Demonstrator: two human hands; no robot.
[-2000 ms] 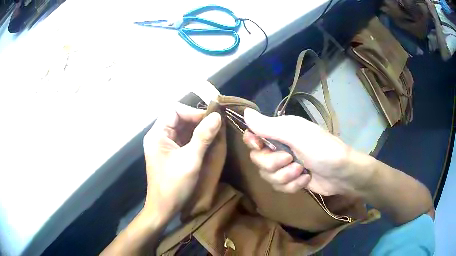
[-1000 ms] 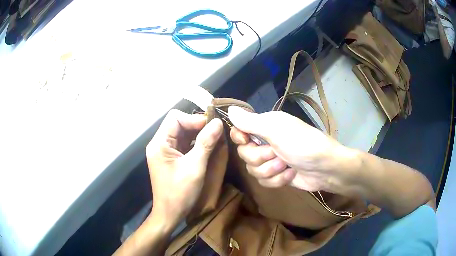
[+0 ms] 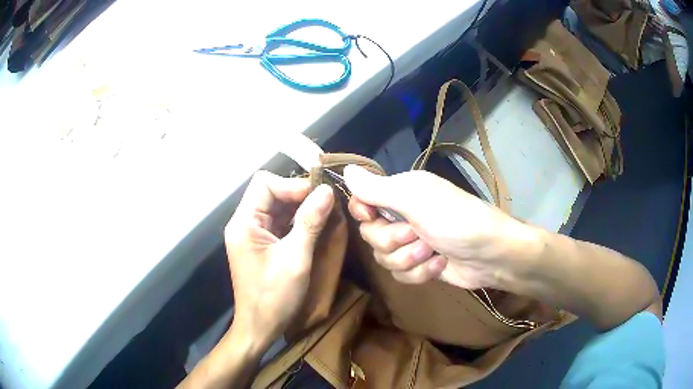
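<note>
A tan bag [image 3: 425, 296] lies open below my hands, with a gold zip line along its mouth. My left hand [image 3: 277, 235] pinches the bag's top corner [image 3: 317, 176] between thumb and fingertips. My right hand [image 3: 425, 220] is closed around a slim tool [image 3: 389, 215], mostly hidden in the fingers; its thin metal tip reaches the corner beside my left thumb. What kind of tool it is cannot be told.
Teal-handled scissors [image 3: 304, 55] with a black cord lie on the white table [image 3: 152, 197]. Small trimmings [image 3: 99, 95] are scattered left of them. Long tan straps [image 3: 479, 129] loop behind my right hand. More tan bags [image 3: 574, 99] lie at the right; a darker stack [image 3: 57, 26] is upper left.
Since the earliest frame, my right hand has moved slightly left, nearer the corner, and its grip has tightened over the tool. My left hand still pinches the corner.
</note>
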